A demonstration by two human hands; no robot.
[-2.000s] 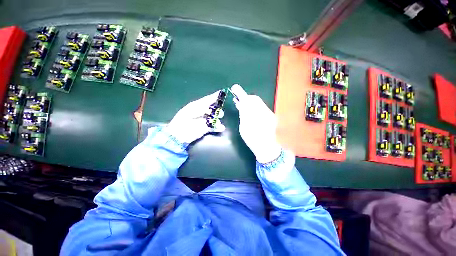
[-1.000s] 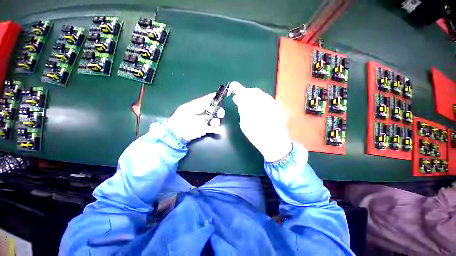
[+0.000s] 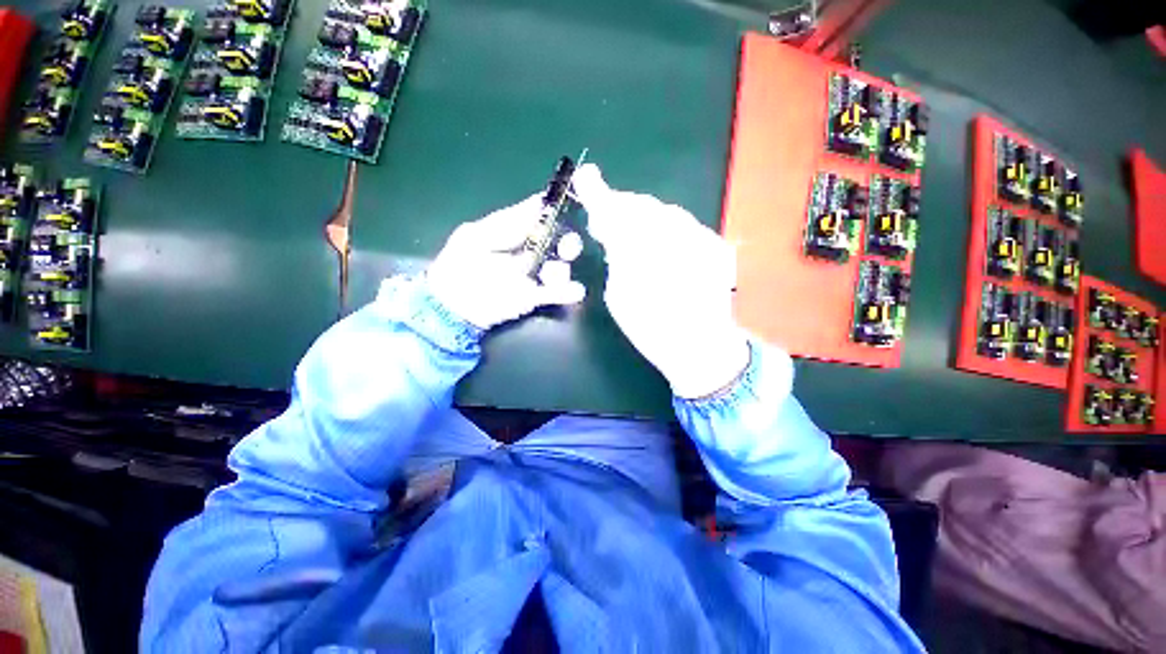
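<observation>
My left hand (image 3: 492,271), in a white glove, holds a single circuit board (image 3: 551,215) over the green mat. The board is tilted nearly edge-on, with its black parts towards the upper left. My right hand (image 3: 665,275), also white-gloved, has its fingertips at the board's upper right edge. The glove is overexposed, so I cannot tell if it grips the board or a thin tool. A thin line sticks up by the fingertips.
Joined board strips (image 3: 356,77) lie in rows at left on the green mat (image 3: 512,90). A red pad (image 3: 774,192) with several boards lies right of my hands, with fuller red pads (image 3: 978,243) beyond. A slim reddish-brown line (image 3: 340,233) lies left. Another person's pinkish sleeve (image 3: 1023,537) shows lower right.
The bench has shifted upward in the view. The board in my left hand is turned more edge-on than two seconds ago. My right fingertips have come closer to its upper edge.
</observation>
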